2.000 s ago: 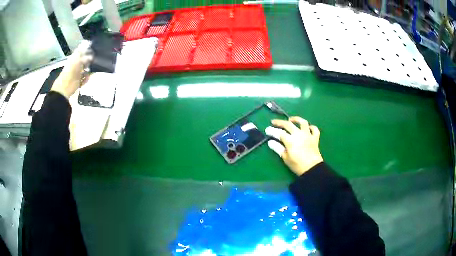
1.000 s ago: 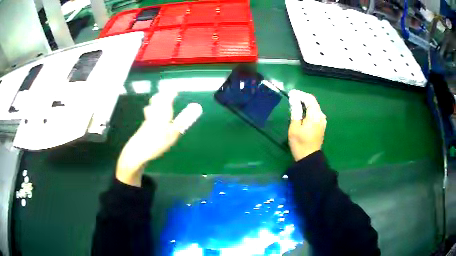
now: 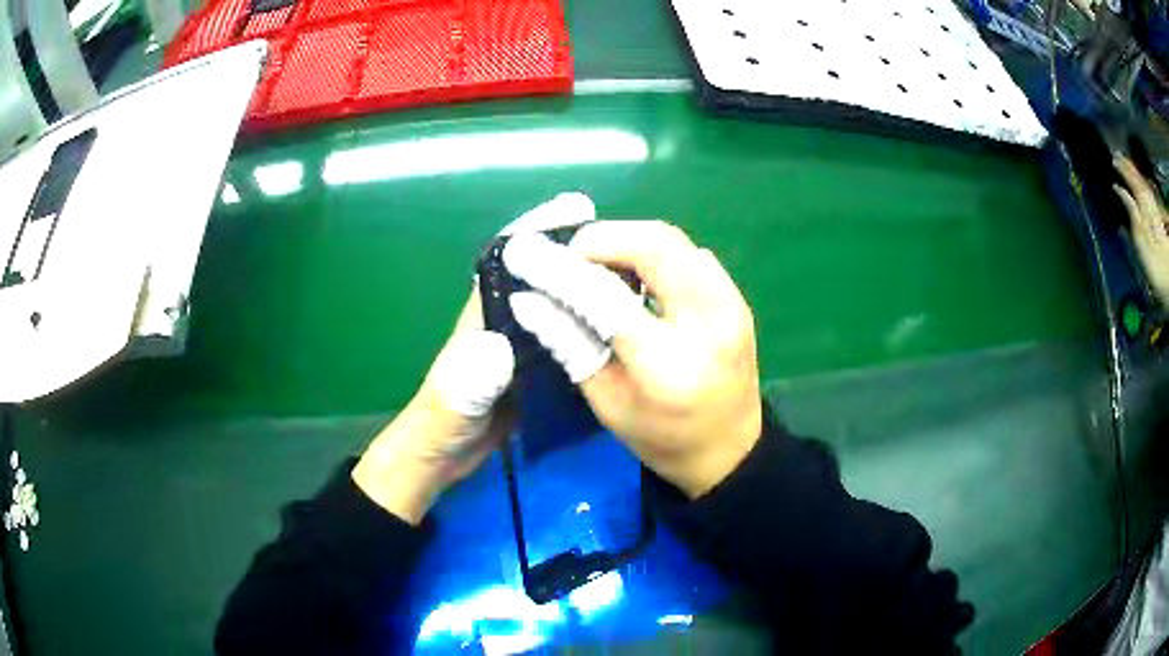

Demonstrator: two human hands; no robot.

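Note:
A dark phone middle frame is held upright over the blue film pile, its open lower part showing the blue behind. My left hand grips the frame's left side, with white covers on its fingertips. My right hand is over the frame's upper end, its white-covered fingertips pressed on the dark surface; whether they pinch anything there is hidden. The shiny blue film pile lies nearest me, partly hidden by the frame and my sleeves.
A white fixture plate with dark slots is at left. A red compartment tray is at the back. A white perforated sheet on a black base is back right. Small white bits lie far left. Another person's hand shows at the right edge.
The frame has moved down and towards me, turned lengthwise. My left hand has taken hold of its side; my right hand has moved left onto its upper end. The view has shifted right.

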